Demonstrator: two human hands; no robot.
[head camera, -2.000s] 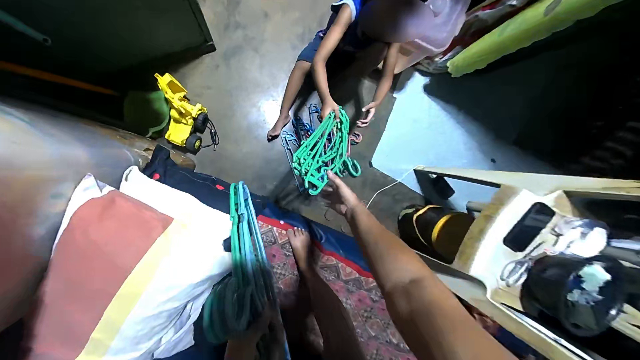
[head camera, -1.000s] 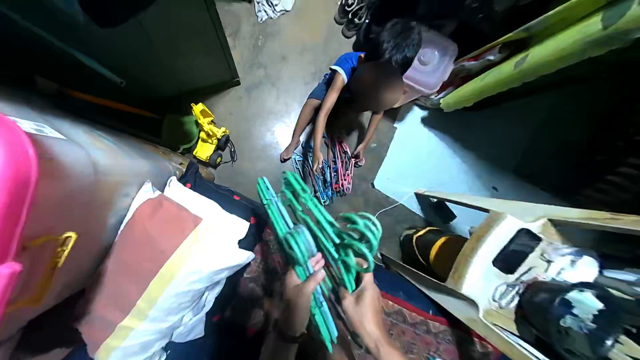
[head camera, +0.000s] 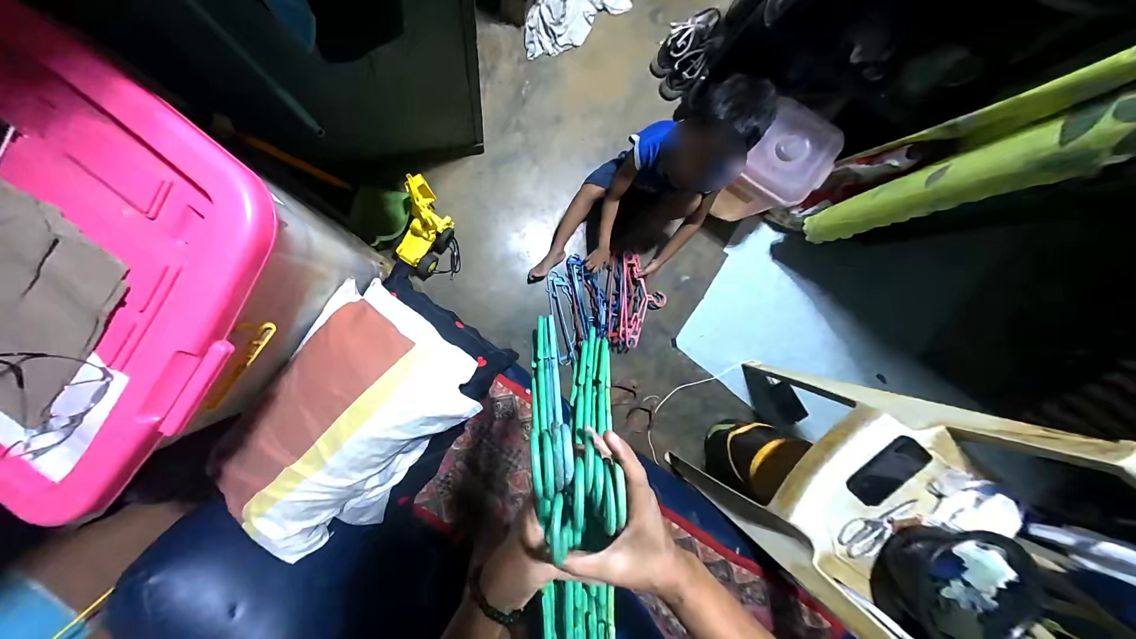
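A thick bundle of green plastic clothes hangers (head camera: 581, 488) stands upright between my hands, with a few paler blue-green ones at its left. My left hand (head camera: 519, 559) grips the bundle low on the left, a dark bracelet at its wrist. Around the right side my right hand (head camera: 635, 524) is closed, its fingers by the hooks. Beyond the bundle, blue hangers (head camera: 577, 293) and pink hangers (head camera: 632, 302) lie on the floor under the hands of another person (head camera: 657, 177), who sits there.
A striped pillow (head camera: 355, 399) lies at left beside a storage box with a pink lid (head camera: 222, 204). A yellow toy truck (head camera: 426, 226) stands on the floor. At right, a cream plastic chair or shelf (head camera: 825, 479) holds scissors (head camera: 874, 532) and a dark round container (head camera: 941, 577).
The green hangers that were by the other person's hands are now in mine, joined with the ones I held at the left. The two bunches have come together upright. The view has shifted.
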